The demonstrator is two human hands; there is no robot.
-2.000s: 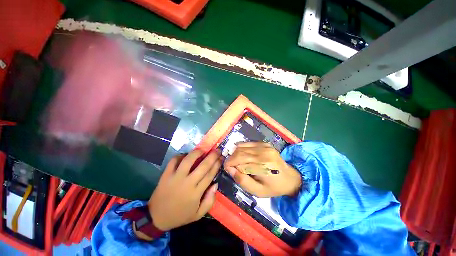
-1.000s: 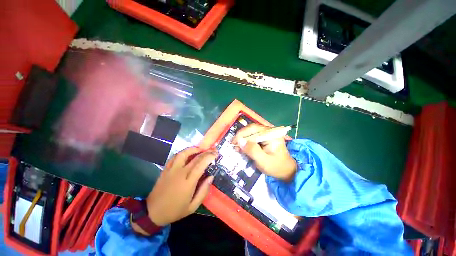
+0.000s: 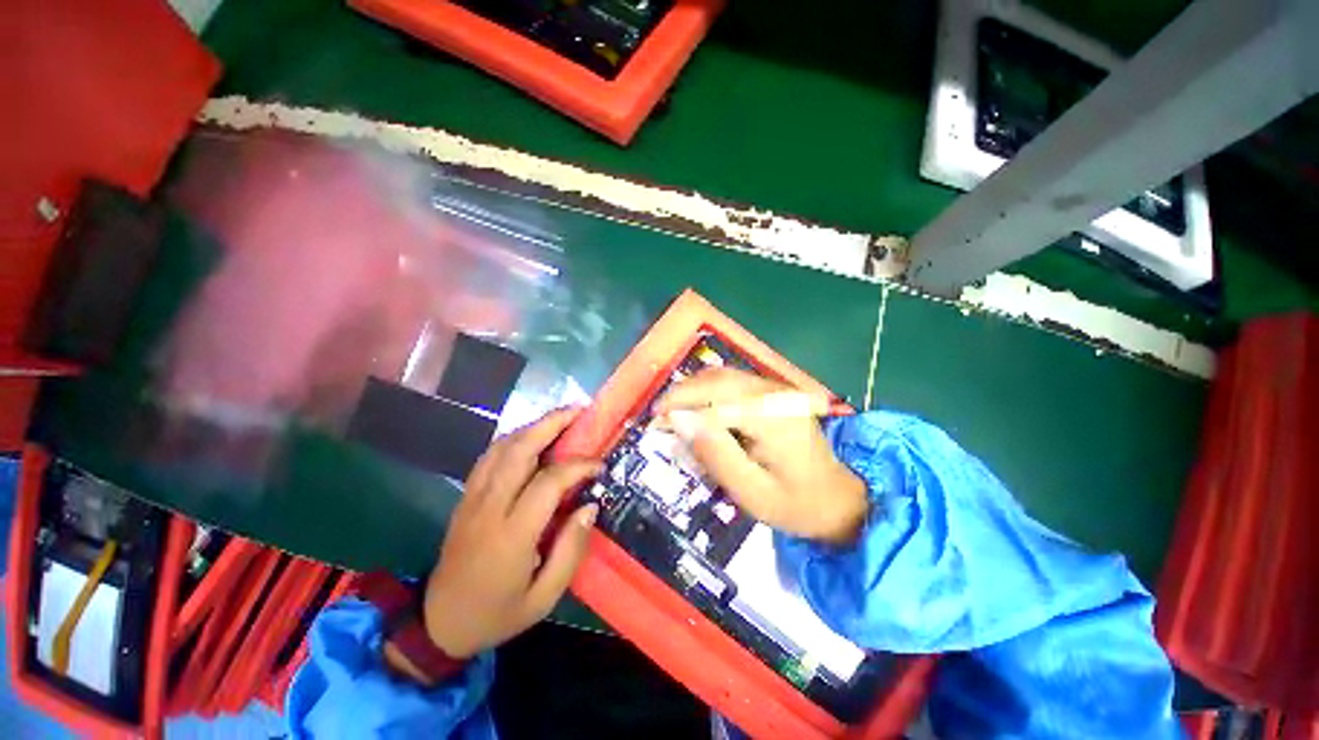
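Note:
An open tablet unit (image 3: 702, 557) with a mainboard and a silver-white battery lies in a red tray (image 3: 651, 614) at the bench's near edge. My right hand (image 3: 767, 455) is closed on a pale pry stick (image 3: 781, 406), over the upper end of the board; its tip is hard to make out. My left hand (image 3: 506, 535) rests on the tray's left side, fingers bent over the rim by the board. Whether its fingertips hold anything small is hidden. Flat black adhesive pads (image 3: 427, 425) lie left of the tray beside shiny film.
A dark block (image 3: 94, 272) stands by the red panel at left. Red trays are stacked at lower left (image 3: 239, 622) and right (image 3: 1247, 506). A grey metal post (image 3: 1070, 159) rises beyond the chipped edge strip. A red tray (image 3: 615, 101) and white tray (image 3: 950, 94) sit beyond.
My right hand, over the board with its stick barely visible two seconds ago, now holds the stick slanted across it. My left hand has drawn slightly left, showing more of the board. The view has shifted slightly.

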